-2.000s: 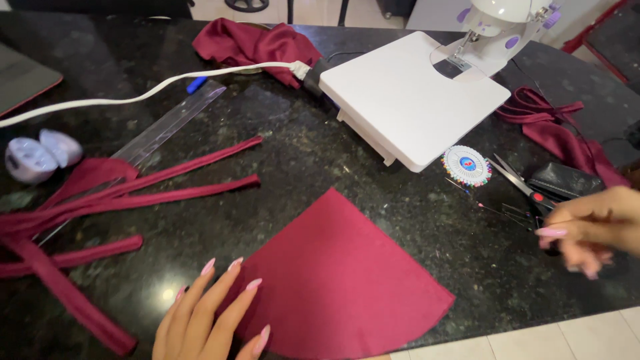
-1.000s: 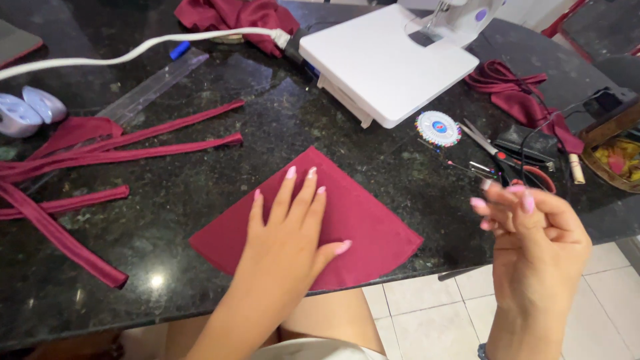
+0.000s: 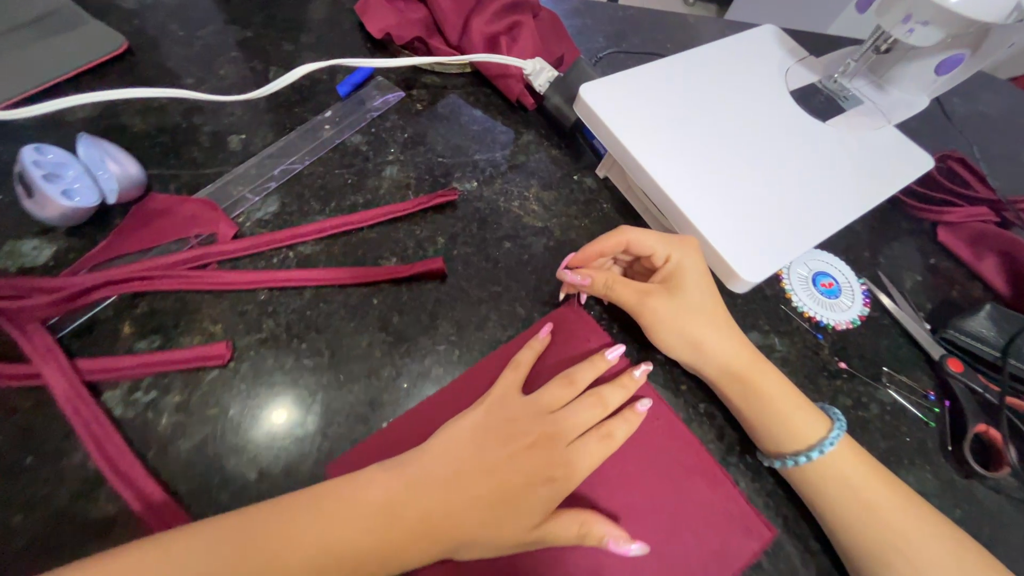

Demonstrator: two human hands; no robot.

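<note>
A burgundy fabric piece (image 3: 680,480) with a pointed top corner lies flat on the dark speckled stone counter. My left hand (image 3: 544,448) rests on it palm down, fingers spread, holding nothing. At the pointed corner, the thumb and fingertips of my right hand (image 3: 632,288) are pinched together; something thin, perhaps a pin, shows faintly below them, but its shape is too small to tell. A blue bracelet is on my right wrist. A round wheel of pearl-headed pins (image 3: 826,289) lies right of my right hand, with loose pins (image 3: 888,392) below it.
A white sewing machine (image 3: 752,152) stands at the upper right. Scissors (image 3: 956,368) lie at the right. Burgundy fabric strips (image 3: 264,280), a clear ruler (image 3: 304,144) and an open earbud case (image 3: 60,184) occupy the left. A white cord (image 3: 264,92) crosses behind, near bunched burgundy fabric (image 3: 480,32).
My right hand has moved left from beside the scissors to the fabric's pointed corner. My left hand, at the fabric's left edge two seconds ago, now lies across it.
</note>
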